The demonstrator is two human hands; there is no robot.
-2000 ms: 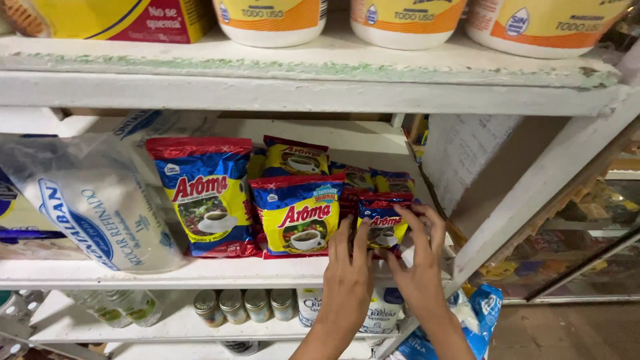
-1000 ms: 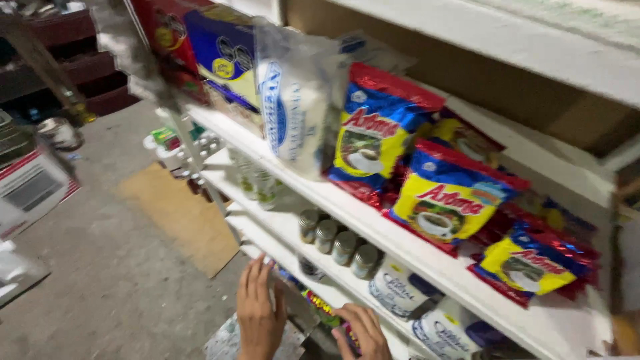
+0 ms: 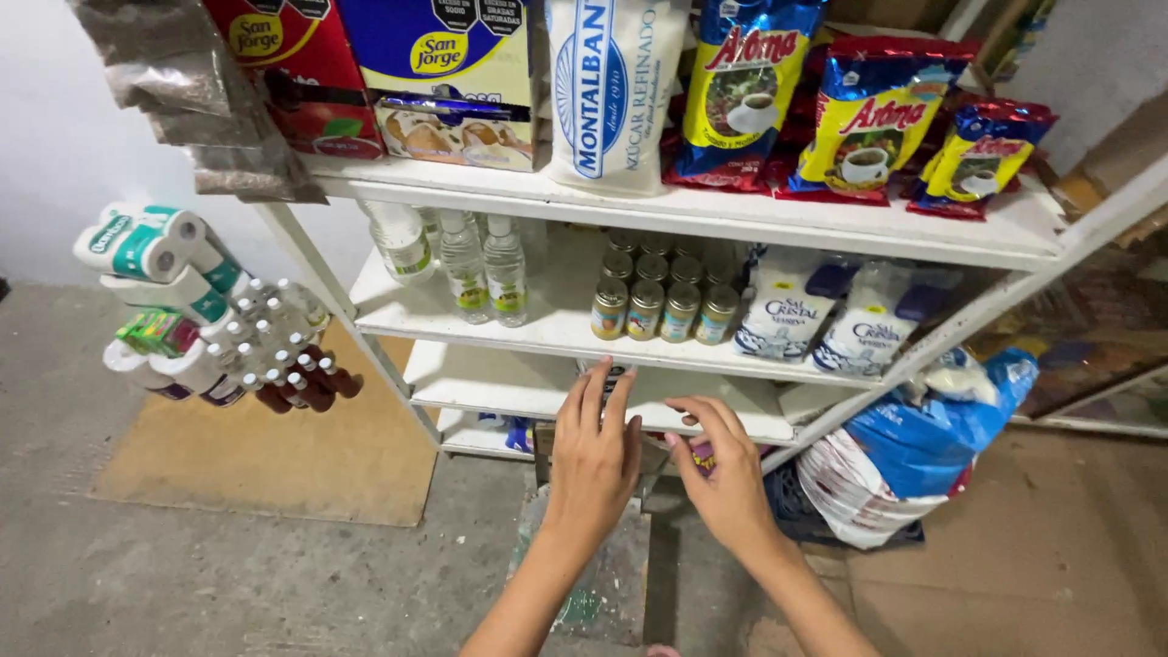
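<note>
My left hand (image 3: 591, 447) is raised in front of a lower white shelf (image 3: 484, 388), fingers apart, holding nothing. To its right, my right hand (image 3: 725, 470) hangs with bent, spread fingers, also holding nothing. Small jars with metal lids (image 3: 646, 306) stand in rows on the shelf above the hands, with salt bags (image 3: 787, 310) beside them on the right. On the upper shelf three Aroma coffee packets, large (image 3: 748, 91), medium (image 3: 871, 123) and small (image 3: 984, 160), stand in a row right of a refined sugar bag (image 3: 616, 100). A dark item behind my left fingertips is mostly hidden.
San Jorge boxes (image 3: 447, 82) stand upper left, clear plastic bottles (image 3: 506, 274) below. Toilet paper packs (image 3: 141, 242) and small bottles (image 3: 292, 365) stand by a cardboard sheet (image 3: 274, 465) on the left. A blue and white sack (image 3: 912, 456) sits by the shelf's right leg.
Both hands have left the small coffee packet they touched two seconds ago and are now away from the coffee. The view has swung down and back, showing the lower shelves and floor.
</note>
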